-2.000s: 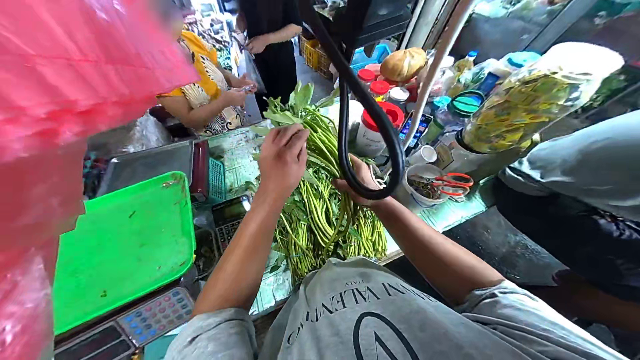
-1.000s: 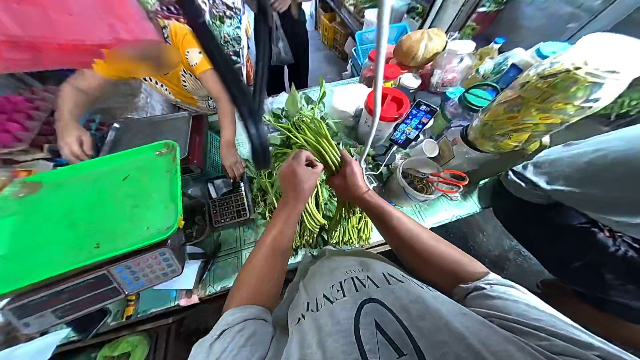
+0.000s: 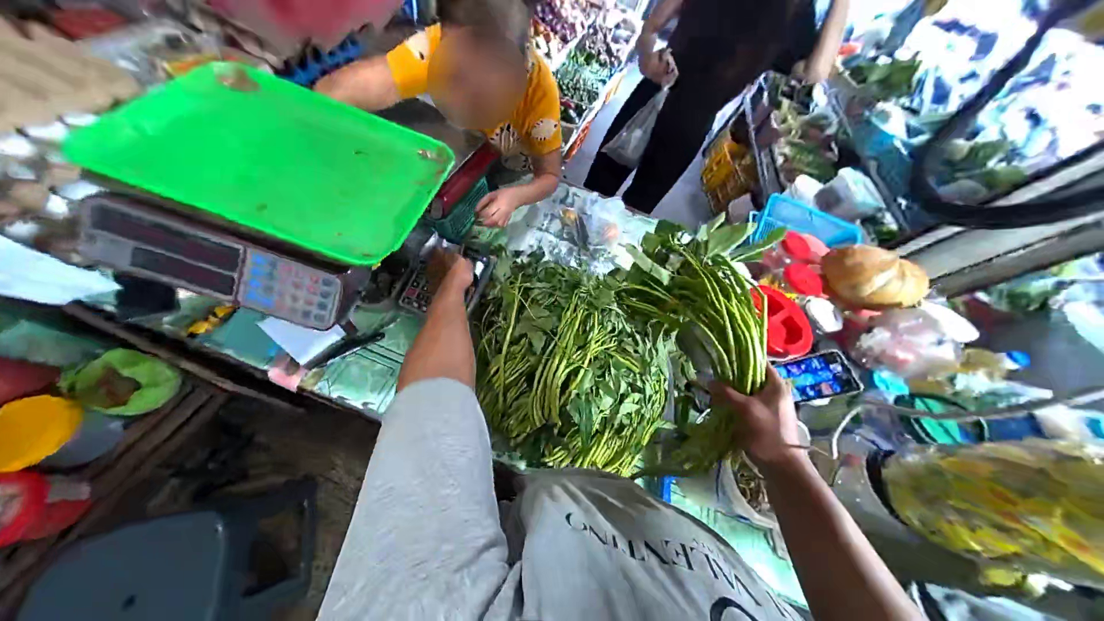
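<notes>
My right hand (image 3: 763, 418) is closed around the stems of a bunch of long-stemmed leafy greens (image 3: 720, 323), its leaves pointing away from me. My left hand (image 3: 448, 269) is over a calculator (image 3: 416, 289); its fingers are blurred and partly hidden, so their pose is unclear. Between my arms lies a large pile of the same greens (image 3: 569, 371) on the green-topped table (image 3: 358, 375). A digital scale (image 3: 207, 267) with a bright green tray (image 3: 276, 164) stands left of the calculator.
Across the table a person in a yellow top (image 3: 539, 95) leans in, one hand (image 3: 509, 205) near the clear plastic bags (image 3: 578, 226). Another person in dark clothes (image 3: 699, 95) stands behind. A lit phone (image 3: 819, 377), red-lidded jars (image 3: 785, 319) and bread (image 3: 873, 276) are at right.
My left hand has left the bunch and moved left to the calculator. The other person's hand has moved off the calculator. My right hand has shifted right with the bunch. The view has swung left.
</notes>
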